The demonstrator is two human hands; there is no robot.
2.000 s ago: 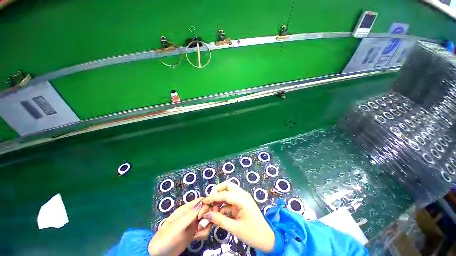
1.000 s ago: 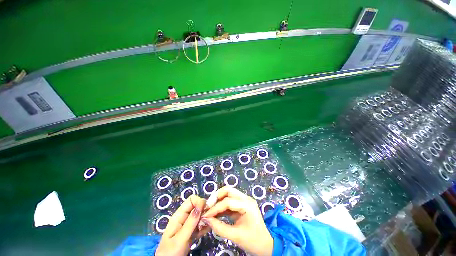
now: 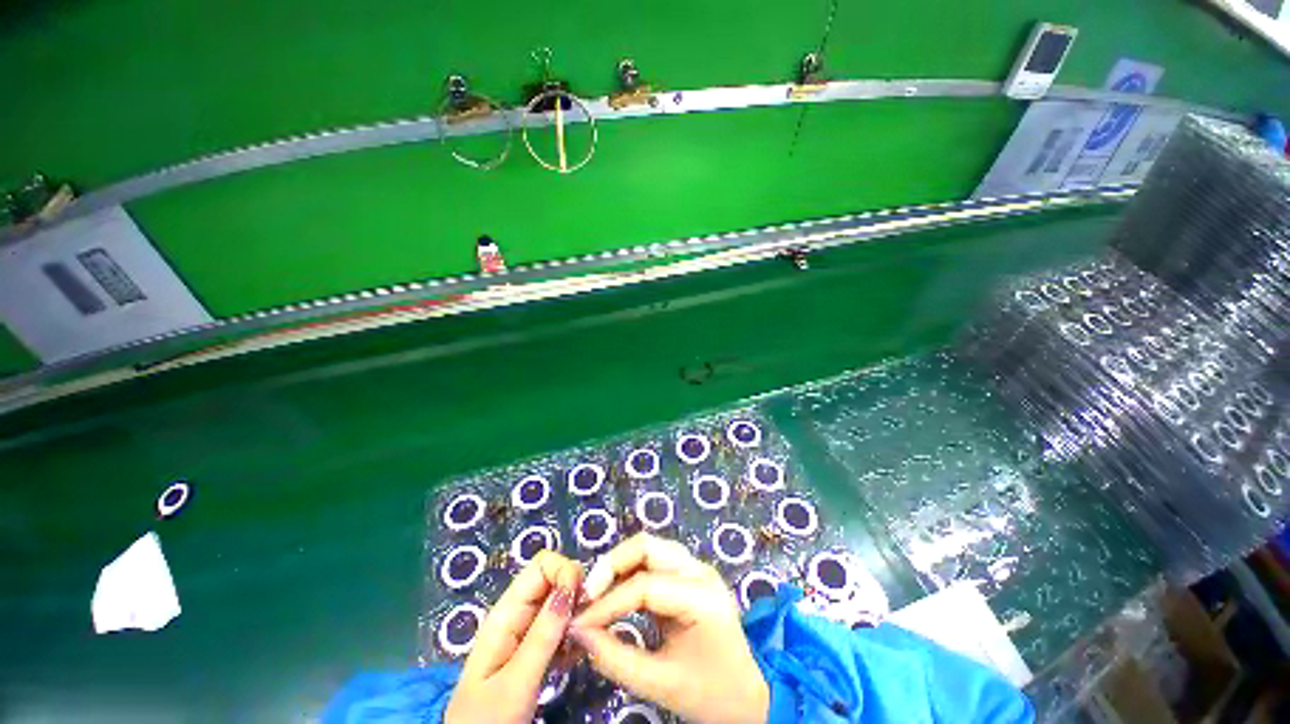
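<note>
My left hand and my right hand are bare and meet at the fingertips over the filled blister tray. Both pinch a tiny part between them, mostly hidden by the fingers; I cannot tell its shape. A pale cover shows on a right fingertip. The clear tray holds rows of round modules with white rings and dark centres, such as one at its upper left. Small brownish bits lie beside several modules. My hands and blue sleeves hide the tray's near middle.
A lone ring module and white paper lie at left. A thin black loop lies behind the tray. An empty clear tray is at right, white card at its near edge. Stacked trays stand far right.
The lone ring module has slid left, towards the white paper. The black loop has also moved left. My hands stay over the tray, with the fingers slightly shifted; the white bit seen between them earlier is hidden.
</note>
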